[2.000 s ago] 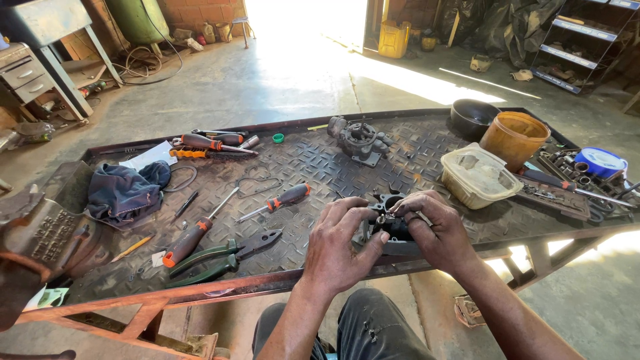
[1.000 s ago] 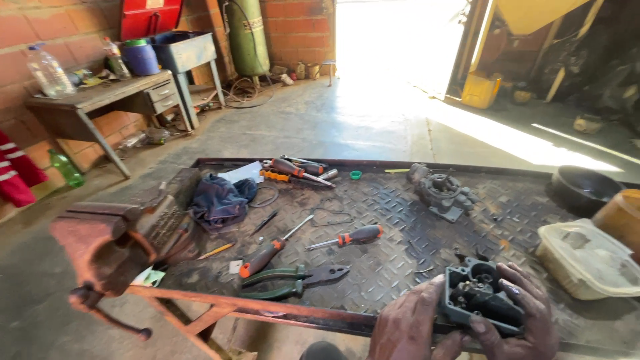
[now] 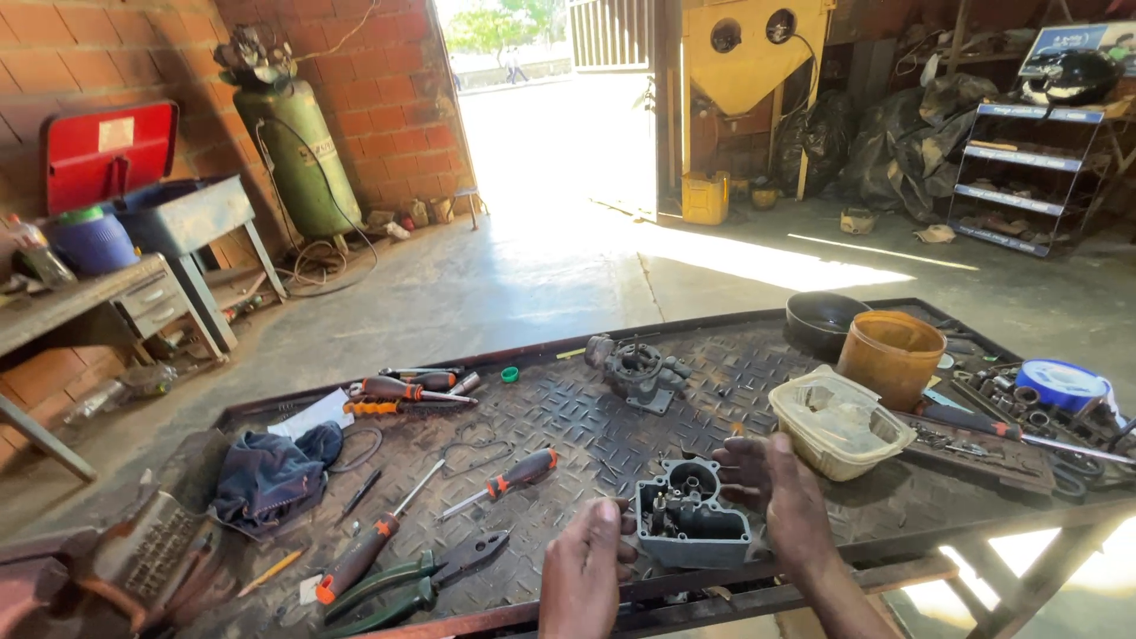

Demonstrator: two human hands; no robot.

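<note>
A grey metal carburetor body (image 3: 695,524), its open chamber facing up, rests at the near edge of the diamond-plate metal bench. My left hand (image 3: 587,564) is beside its left side, with the fingertips close to the wall; whether they touch cannot be told. To its right, my right hand (image 3: 781,497) is spread with the palm facing the part and holds nothing. Another metal carburetor section (image 3: 641,373) stands farther back on the bench. Left of my left hand lie green-handled pliers (image 3: 426,577) and two screwdrivers, one (image 3: 501,484) pointing left, the other (image 3: 377,541) pointing up and right.
A plastic tub (image 3: 839,426), an orange-brown container (image 3: 890,355) and a black bowl (image 3: 825,321) stand at the right, near sockets and a tool tray (image 3: 967,457). At the left are a dark cloth (image 3: 271,475), more screwdrivers (image 3: 417,388), a pencil (image 3: 272,571) and a bench vise (image 3: 98,568).
Both hands held the carburetor body a second ago; now it stands on the bench edge with the hands apart on either side. The view has tilted up.
</note>
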